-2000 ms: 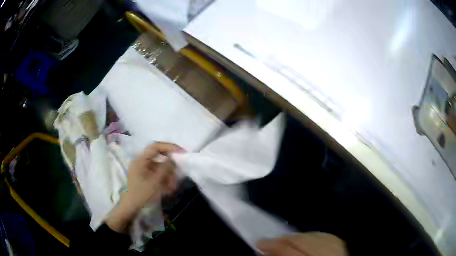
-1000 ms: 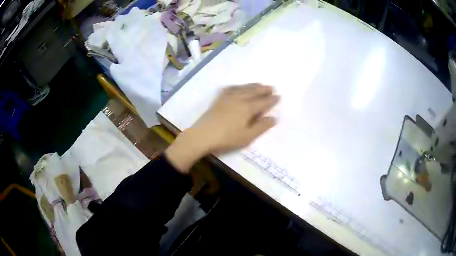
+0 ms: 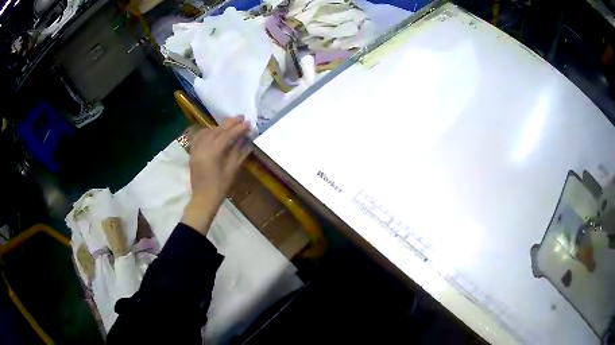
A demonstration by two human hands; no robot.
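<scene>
My left hand (image 3: 217, 165) is at the table's left corner, beside the blue bin (image 3: 408, 5). Its fingertips are at the lower end of a white cloth piece (image 3: 232, 57) that hangs over the bin's edge; whether they grip it I cannot tell. White bundles with mauve and tan strips (image 3: 337, 27) fill the bin. White cut pieces (image 3: 246, 283) lie below the table, with a tied bundle (image 3: 118, 269) at their left. My right hand is not in view.
The glossy white table (image 3: 431, 135) has a printed ruler (image 3: 391, 222) along its near edge. The machine's needle plate (image 3: 573, 253) is at the right. A yellow rail (image 3: 290, 202) runs below the table edge beside a cardboard box (image 3: 266, 215). A blue stool (image 3: 47, 135) stands far left.
The cloth piece held between both hands is no longer in them. My left hand passed over the table and has moved left to the bin's corner. My right hand has left the view.
</scene>
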